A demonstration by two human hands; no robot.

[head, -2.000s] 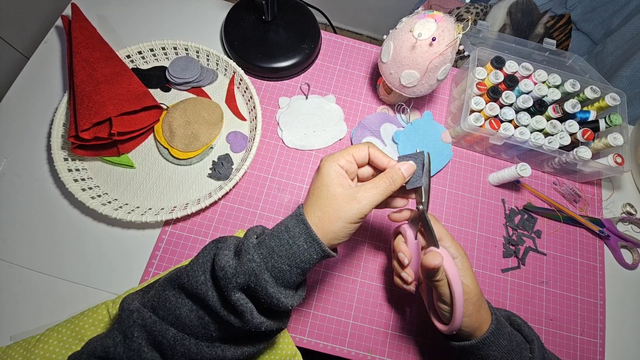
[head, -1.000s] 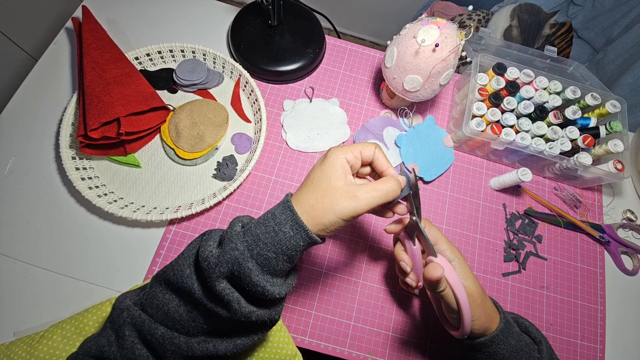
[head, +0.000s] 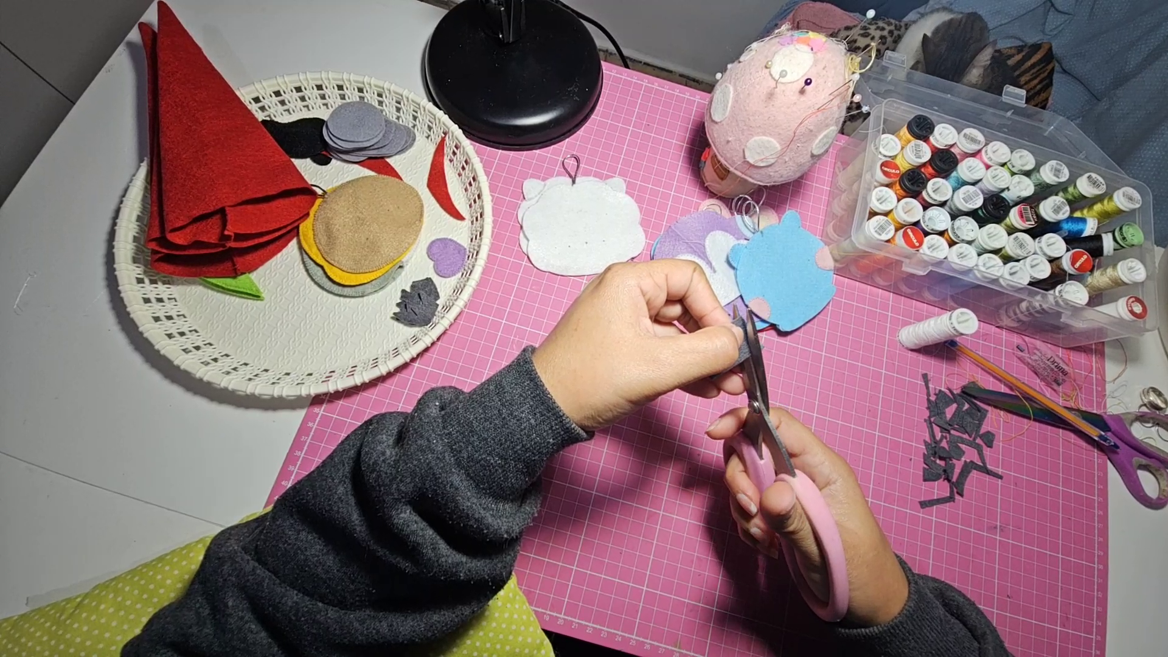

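A small dark grey felt piece [head: 744,345] is pinched between the thumb and fingers of my left hand [head: 643,338]; the fingers cover part of it. My right hand [head: 812,511] grips pink-handled scissors [head: 765,420] by the loops, with the blades upward and slightly apart beside the felt. Just beyond the hands lie a blue felt shape [head: 787,274] with pink spots and, partly beneath it, a purple and white felt shape [head: 698,239]. A white felt shape [head: 581,226] with a thread loop is farther left. Dark felt scraps [head: 954,433] are scattered on the right.
A pink cutting mat [head: 630,547] lies under the work. Around it are a white basket [head: 155,342] of felt pieces, a black lamp base [head: 513,78], a spotted pincushion [head: 776,109], a thread-spool box [head: 981,301], a white spool [head: 938,328] and purple-handled scissors [head: 1127,452].
Both hands stay close together around the felt and scissors. The grey piece, more visible two seconds ago, has been turned and is now mostly behind the left fingers.
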